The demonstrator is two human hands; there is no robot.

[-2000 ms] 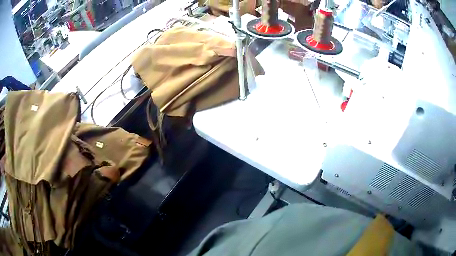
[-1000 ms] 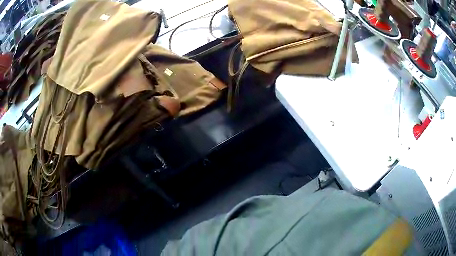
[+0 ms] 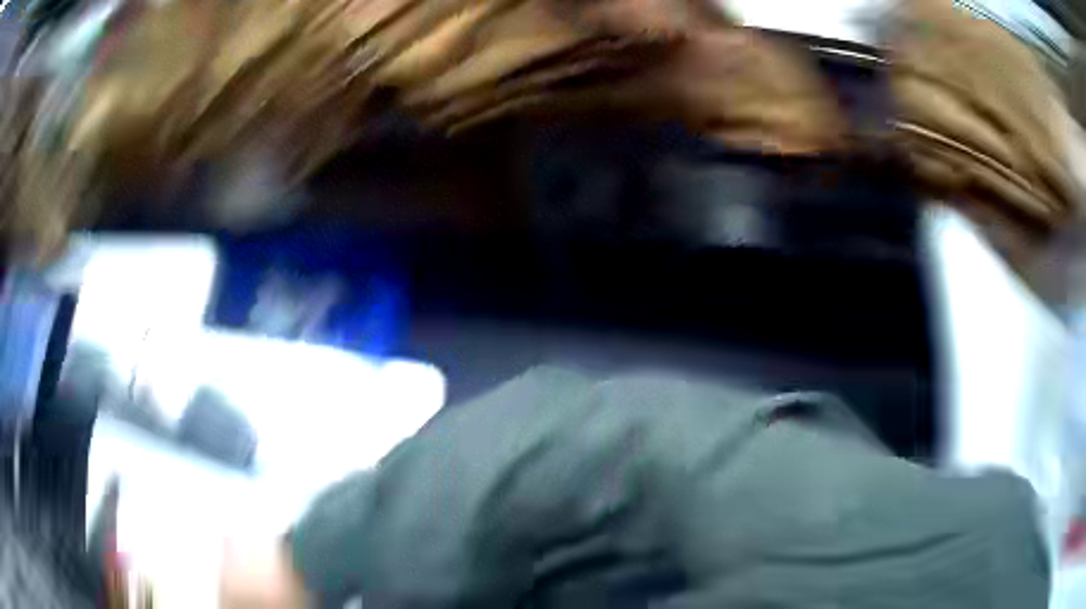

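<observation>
The view is strongly blurred. Brown garment pieces (image 3: 476, 60) lie in a streaked band across the top. A grey-green sleeve fills the bottom middle, and a blurred skin-toned patch at its left end looks like my left hand (image 3: 256, 577), cut off by the lower edge beside a white surface. Whether it holds anything cannot be told. My right hand is not in view.
A white table or machine part (image 3: 345, 405) is at the lower left, with dark shapes on it. A blue item (image 3: 322, 297) is behind it. Another white table edge (image 3: 994, 345) is at the right. A dark gap lies between them.
The view has swung left and down. The garments and right table have shifted right, the thread cones have left the picture, and the left white surface and a skin-toned patch have appeared.
</observation>
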